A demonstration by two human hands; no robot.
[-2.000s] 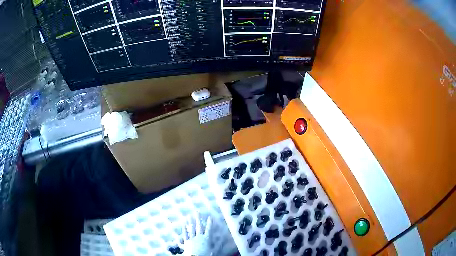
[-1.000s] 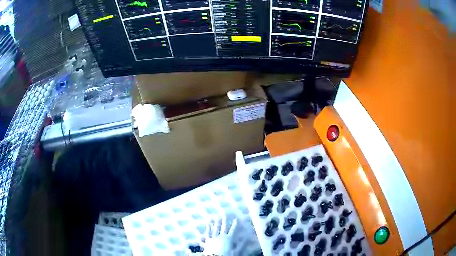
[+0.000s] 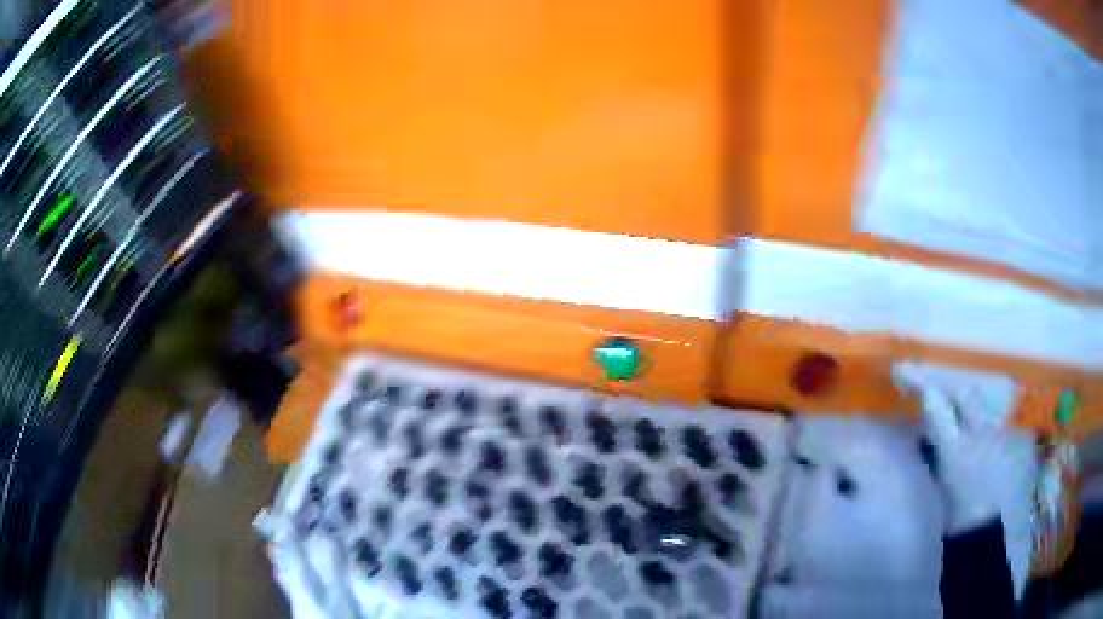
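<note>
The frame is strongly blurred. A white foam tray [image 3: 281, 508] lies against the front of the orange test box [image 3: 484, 109], with rows of black earphones [image 3: 569, 520] in most of its pockets. A darker, glossy black patch with a bright glint shows over the tray's right part; I cannot tell what it is. My left hand is not in view. A smeared white shape [image 3: 974, 417] at the right, by the orange strip, may be a gloved hand or a hanging cloth; I cannot tell which, nor whether anything is held.
The box strip carries a green button [image 3: 619, 358] and a red one [image 3: 347, 310]. A second orange box with a red button [image 3: 814, 372] adjoins on the right. A white sheet [image 3: 865, 520] lies right of the tray. The dark monitor [image 3: 85, 181] is at the left.
The view has swung right, so the monitor and cardboard box are now at the left edge and the second orange box shows. The white-gloved hand over the nearly empty tray is gone from view.
</note>
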